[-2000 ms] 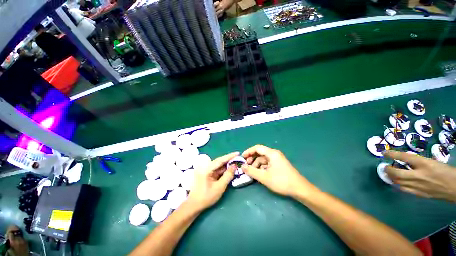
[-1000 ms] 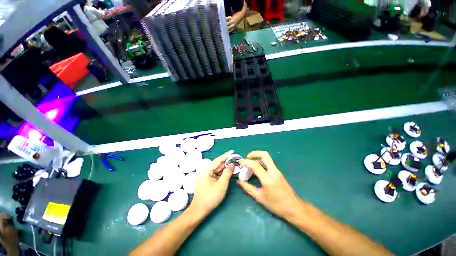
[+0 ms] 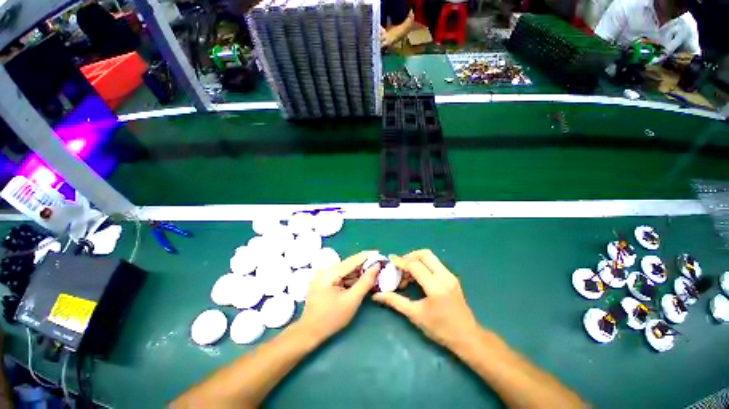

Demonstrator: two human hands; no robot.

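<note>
My left hand (image 3: 340, 291) and my right hand (image 3: 428, 295) meet at the centre of the bench, both bare. Between their fingertips they hold a small white round housing (image 3: 389, 278), a pale disc face towards me on the right and a ring-like part at the left. Its inside is mostly hidden by the fingers. Plain white discs (image 3: 260, 275) lie in a pile left of my left hand. Wired sub-assemblies (image 3: 637, 311), white discs with dark and yellow bits and thin wires, lie grouped at the right.
Black rack (image 3: 417, 152) across the green belt (image 3: 559, 152), behind the white strip (image 3: 503, 209). Tall grey ribbed stack (image 3: 320, 60) beyond. Blue-handled pliers (image 3: 169, 236) behind the pile. Black box with yellow label (image 3: 76, 303) far left. Plain discs at far right edge.
The other person's hand at the right has gone from view. The pale disc between my fingers now faces more upright, and both hands close around it. The view has turned slightly.
</note>
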